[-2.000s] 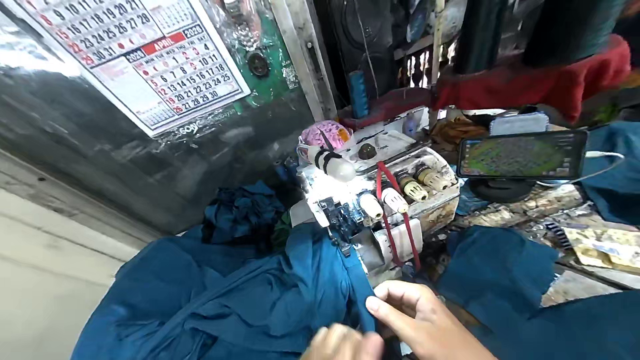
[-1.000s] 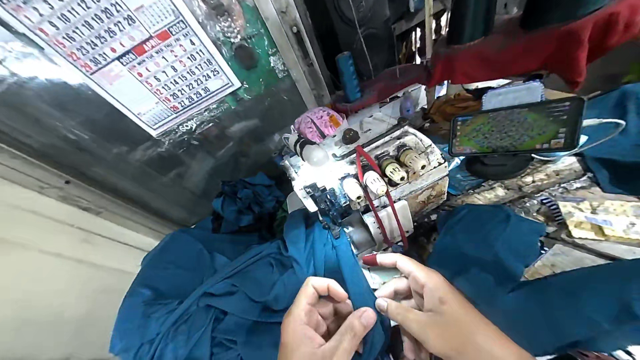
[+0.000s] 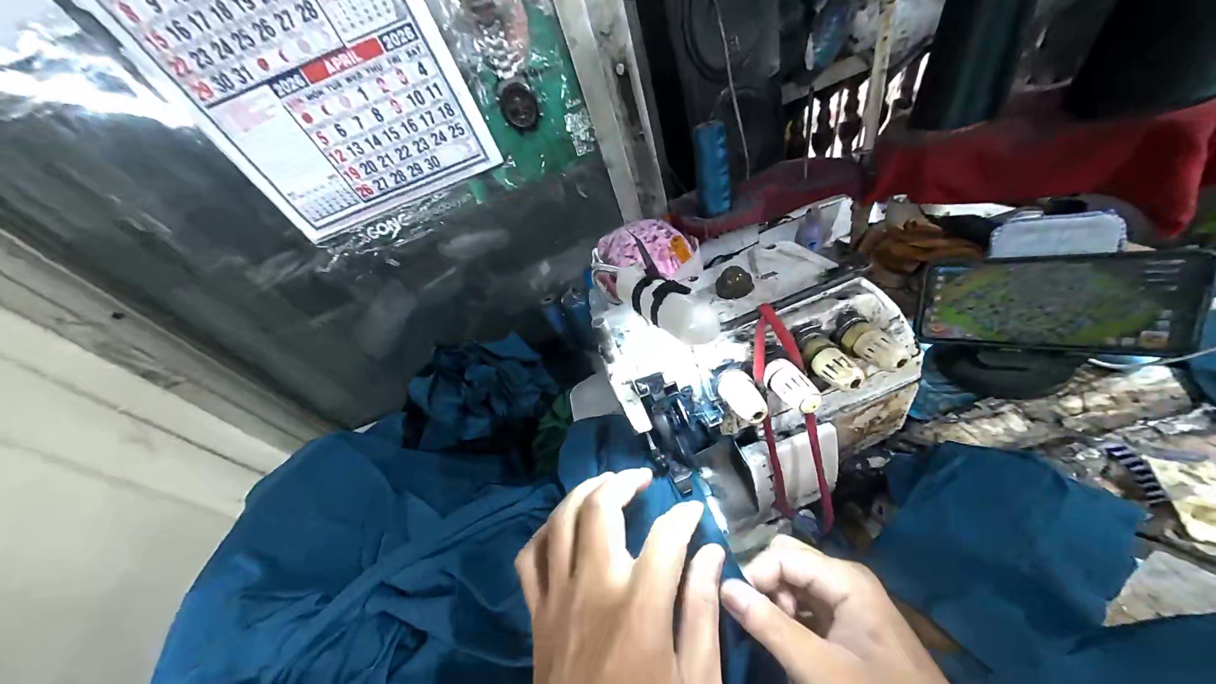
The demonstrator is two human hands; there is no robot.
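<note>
A white overlock sewing machine (image 3: 883,408) with several cream tension knobs and a red cord looped over them stands at the centre, its lamp lit. Blue fabric (image 3: 380,560) runs under its presser foot (image 3: 682,480) and spreads left. My left hand (image 3: 617,579) lies on the fabric just in front of the foot, fingers spread and pressing it flat. Right beside it, my right hand (image 3: 826,608) pinches the fabric's right edge between thumb and bent fingers.
A phone (image 3: 1064,302) on a round stand shows a game at the right. More blue cloth pieces (image 3: 1007,551) lie below it. Behind the machine are a pink bundle (image 3: 646,245) and a blue thread cone (image 3: 712,169). A wall with a calendar (image 3: 380,114) bounds the left.
My left hand has gone from pinching the fabric beside my right hand to lying over it, nearer the presser foot. The right hand stays at the fabric's right edge.
</note>
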